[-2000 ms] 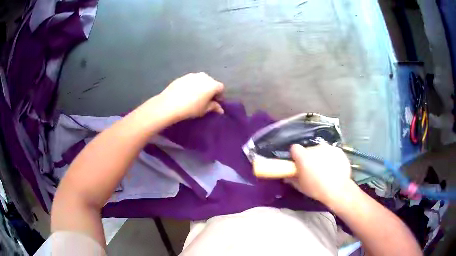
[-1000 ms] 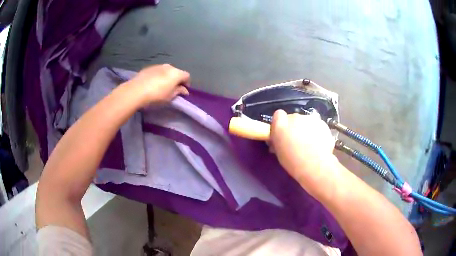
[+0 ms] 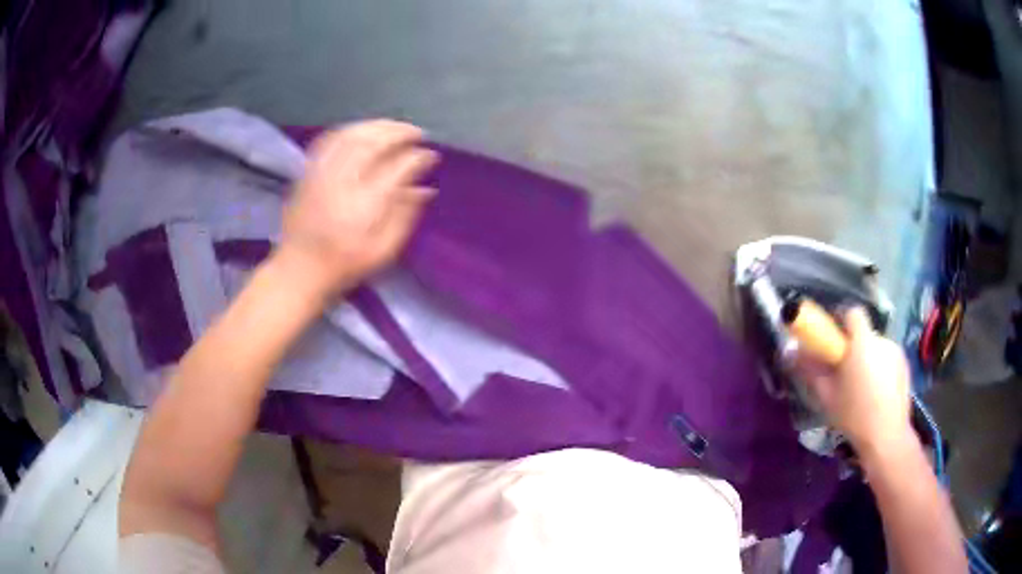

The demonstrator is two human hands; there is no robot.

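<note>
A purple garment piece [image 3: 504, 241] lies across the near part of the table, its purple face up in the middle and right. Pale lilac-grey interlining [image 3: 325, 359] shows at the left, crossed by narrow purple strips. My left hand [image 3: 364, 196] is blurred over the upper left of the piece, fingers bent; whether it grips cloth is unclear. My right hand [image 3: 857, 376] is shut on the tan handle of the steam iron [image 3: 818, 269], at the right edge of the cloth. A small dark oblong mark [image 3: 688, 435] shows near the front edge.
The grey-green pressing table [image 3: 628, 101] extends behind the cloth. More purple and lilac pieces [image 3: 56, 90] are heaped at its left edge. A white bench [image 3: 67, 482] is at lower left. Red and yellow handles [image 3: 939, 336] hang beside the table at right. Dark and purple cloth lies low at right.
The iron and my right hand have moved right, to the cloth's right end. More purple face now lies flat in the middle. My left hand has shifted slightly and its fingers look looser.
</note>
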